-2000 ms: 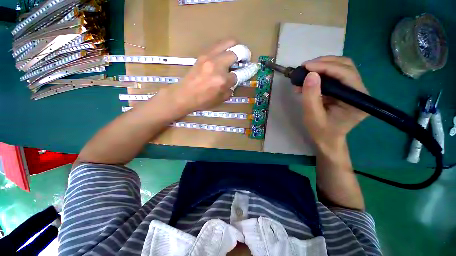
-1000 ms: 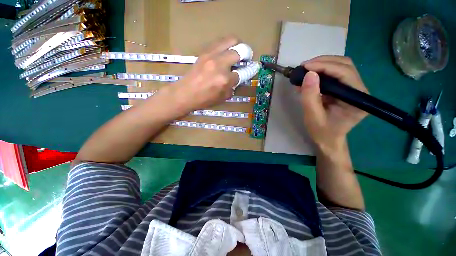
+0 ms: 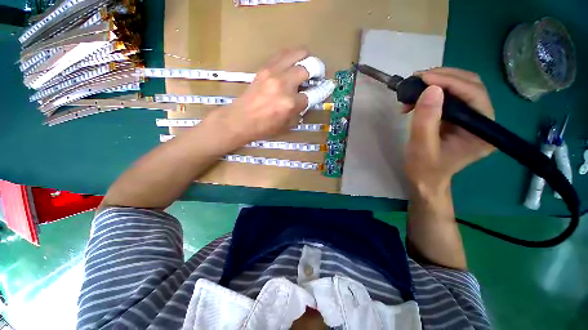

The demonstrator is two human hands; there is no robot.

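My right hand [image 3: 448, 126] grips a black soldering iron [image 3: 477, 122]; its metal tip is over the grey-white card's left edge, just right of the top green board. My left hand [image 3: 274, 97], white cots on its fingertips, holds the end of the top LED strip [image 3: 193, 75] at the top of the column of green circuit boards [image 3: 336, 132]. That strip end is hidden under the fingers. Several more LED strips [image 3: 277, 162] lie below, their orange tabs at the boards' left edges. My left wrist covers parts of them.
The work lies on tan cardboard [image 3: 271, 32], with a grey-white card [image 3: 393, 161] right of the boards. A fanned strip stack [image 3: 84, 64] lies left. A clear roll [image 3: 539, 58] and cutters [image 3: 538, 177] lie right. Another strip [image 3: 271, 2] is at the top edge.
The soldering iron and my right hand have moved right and slightly up, so the tip has left the top board. My left hand has stayed nearly in place.
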